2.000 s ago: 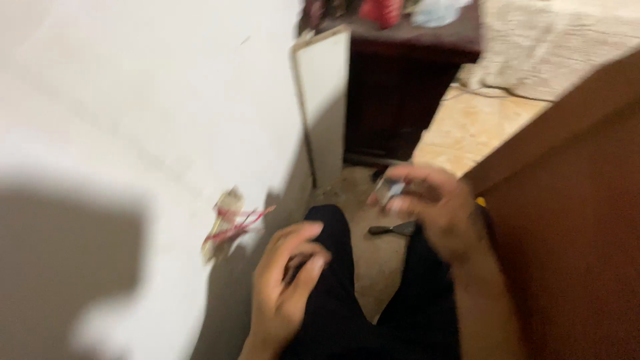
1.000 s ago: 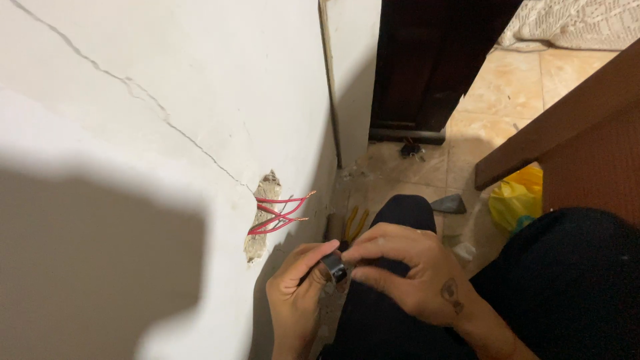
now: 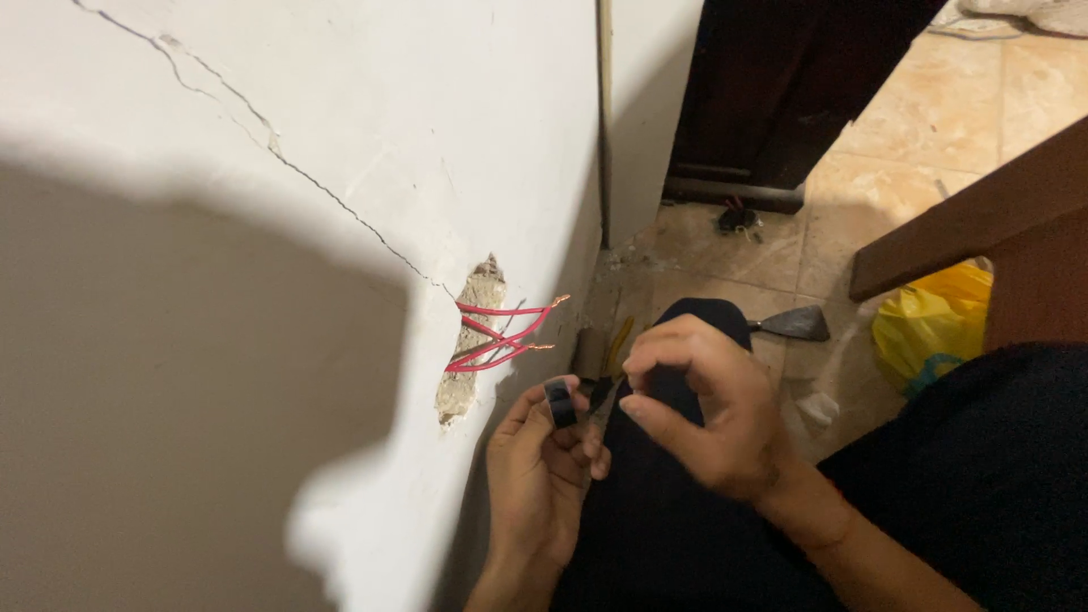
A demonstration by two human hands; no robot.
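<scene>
My left hand (image 3: pixel 544 459) holds a small roll of black tape (image 3: pixel 559 404) between thumb and fingers, just below a broken-out slot in the white wall. My right hand (image 3: pixel 705 399) is curled to the right of the roll, thumb and fingertips apart; a strip of tape between the hands cannot be made out for sure. Red insulated wires (image 3: pixel 501 340) come out of the slot (image 3: pixel 480 314), in two groups with twisted bare copper ends pointing right, above my left hand.
A long crack (image 3: pixel 340 204) runs down the wall to the slot. On the tiled floor lie a putty knife (image 3: pixel 795 324), a yellow-handled tool (image 3: pixel 622 340), a cardboard tube (image 3: pixel 588 353) and a yellow plastic bag (image 3: pixel 935 314). Dark wooden furniture (image 3: pixel 765 85) stands ahead, a brown wooden panel (image 3: pixel 977 212) at right.
One second ago my hands were together at the black roll; now my right hand is apart from it, to the right. The view has turned toward the wall since the first frame.
</scene>
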